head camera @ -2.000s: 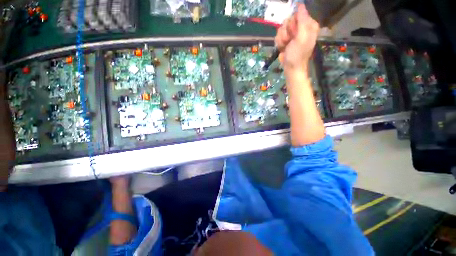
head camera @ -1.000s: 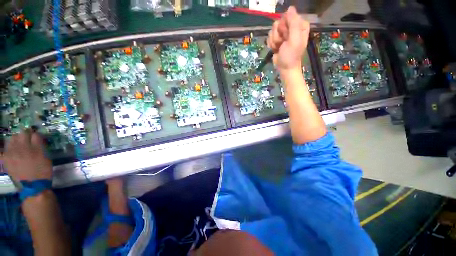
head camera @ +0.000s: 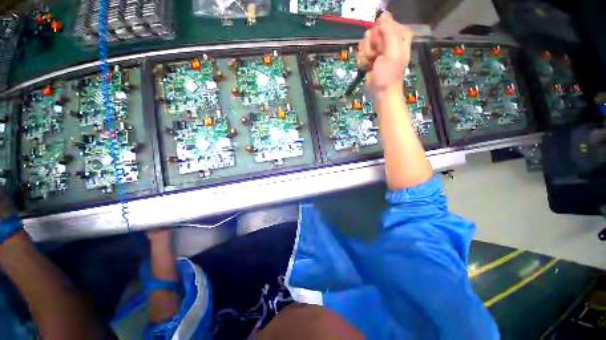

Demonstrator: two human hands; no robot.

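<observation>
My right hand is bare, closed in a fist around a slim dark hand tool. The tool slants down-left over a carrier of green circuit boards; I cannot tell whether its tip touches a board. My left hand is low at left, below the metal rail, with a blue wrist strap. The rail hides its fingers, so its grip does not show.
Further carriers lie left and right behind the silver rail. A blue coiled cord crosses the left carrier. Grey ribbed parts and a plastic bag lie behind. Another person's arm is at far left. Dark equipment stands right.
Compared with one second ago, the boards and rail sit slightly further right in view. The other person's hand has moved off the left carrier towards the left edge. My right hand still holds the tool.
</observation>
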